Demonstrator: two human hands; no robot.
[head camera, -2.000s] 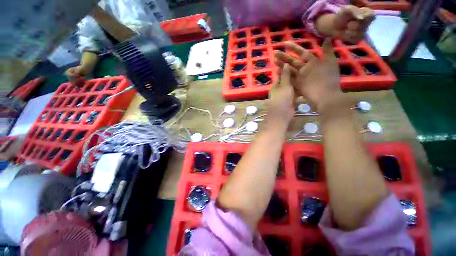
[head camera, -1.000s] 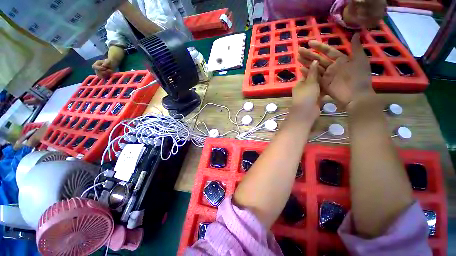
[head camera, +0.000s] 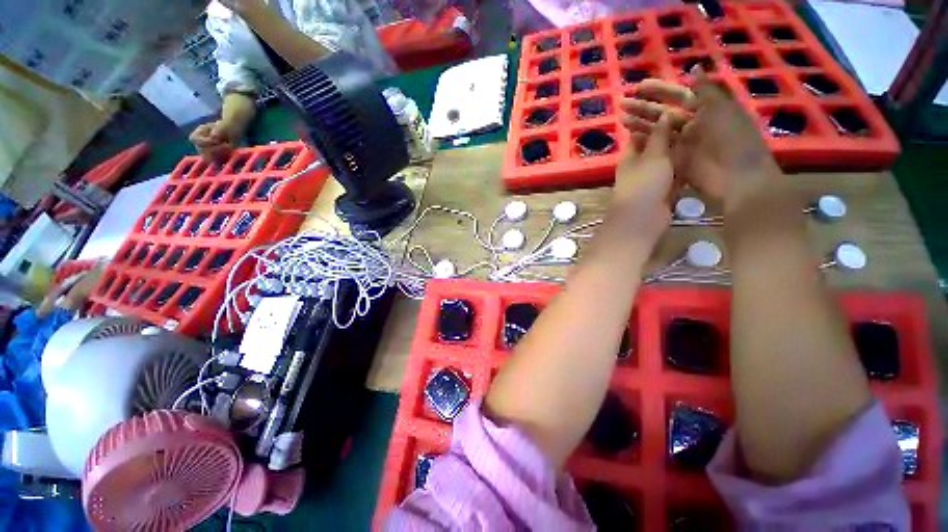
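Observation:
My bare left hand (head camera: 647, 166) and bare right hand (head camera: 715, 135) meet above the brown board (head camera: 884, 223), in front of the far red foam tray (head camera: 515, 177). My right hand's fingers are spread and nothing shows in it. My left fingertips are by the right palm; whether they hold anything is hidden. My forearms cross over the near red foam tray (head camera: 650, 416), whose pockets hold black smartwatch bodies (head camera: 694, 345), one glossy one (head camera: 448, 393) at the left. White charging pucks (head camera: 704, 255) on thin cables lie between the trays, some partly hidden by my arms.
Left of the board are a black desk fan (head camera: 348, 125), tangled white cables (head camera: 312, 275) over a black unit, a pink mini fan (head camera: 161, 473) and a white desk fan (head camera: 94, 384). Another red tray (head camera: 192, 244) and a white notepad (head camera: 468, 99) lie beyond. Other people's arms show.
The opposite person's hand has left the far tray. My hands stay together and my right fingers have shifted slightly. The camera view has moved, so the scene sits further right than two seconds ago.

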